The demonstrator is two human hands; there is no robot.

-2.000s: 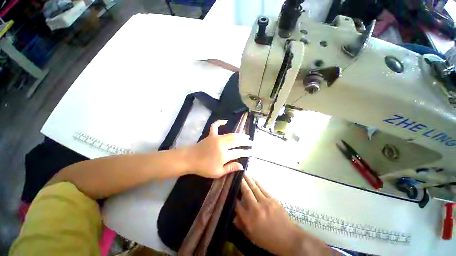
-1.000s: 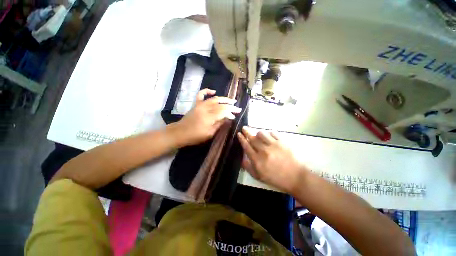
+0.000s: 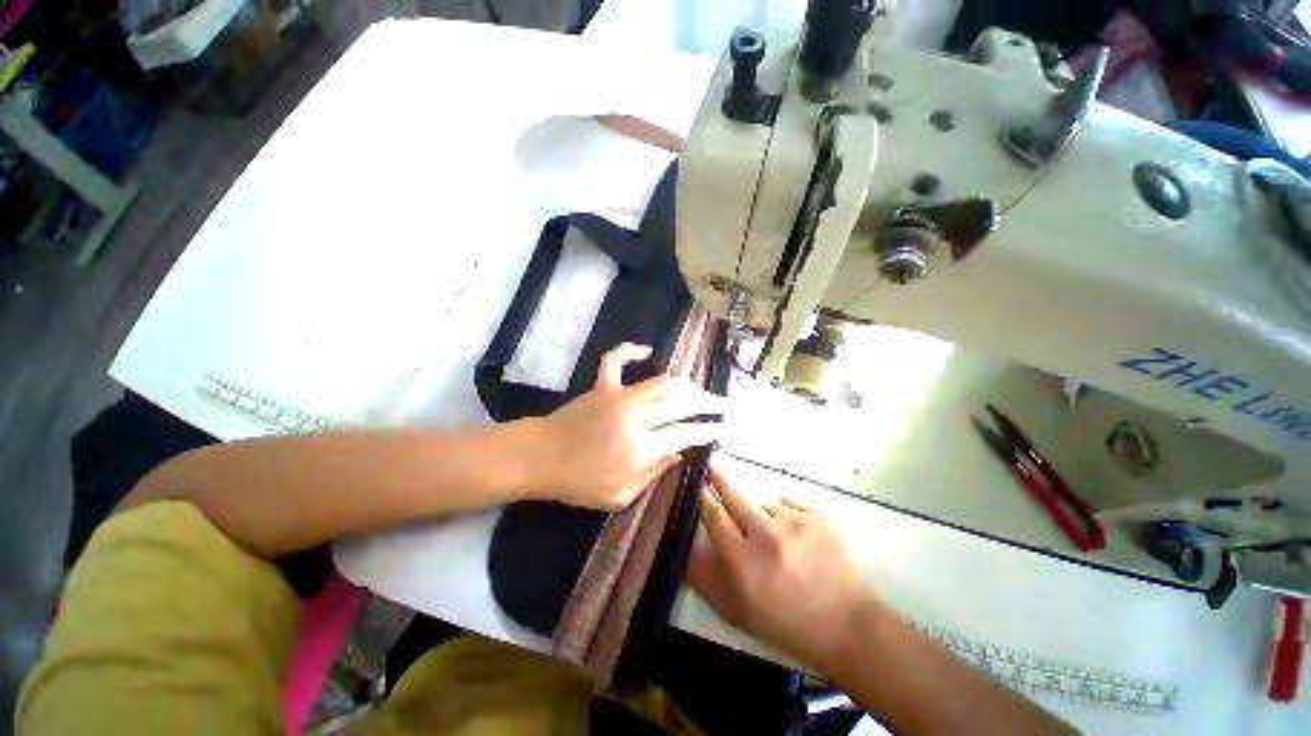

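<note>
A black bag panel (image 3: 539, 568) lies on the white table, its black squared handle (image 3: 526, 288) standing out to the left. Dusty pink-brown fabric (image 3: 621, 575) shows as folded stripes beside a narrow black strip (image 3: 666, 582). The far end of the strips is under the needle area of the cream sewing machine (image 3: 776, 201). My left hand (image 3: 626, 439) lies flat on the panel and pink-brown fabric, fingers pointing right. My right hand (image 3: 769, 561) is at the right edge of the black strip, its fingertips against it; its exact grip is partly hidden.
Red-handled snips (image 3: 1042, 477) lie on the machine bed at right. A red stick-like tool (image 3: 1285, 650) is at the table's right end. Printed rulers (image 3: 1042, 673) run along the front edge. Dark cloth hangs below the table's left side, with pink cloth (image 3: 322, 647) near my lap.
The view dipped down and came back up. The panel and handle have shifted slightly away from me, towards the machine, and less of the strips hangs at the front. Both hands remain on the work.
</note>
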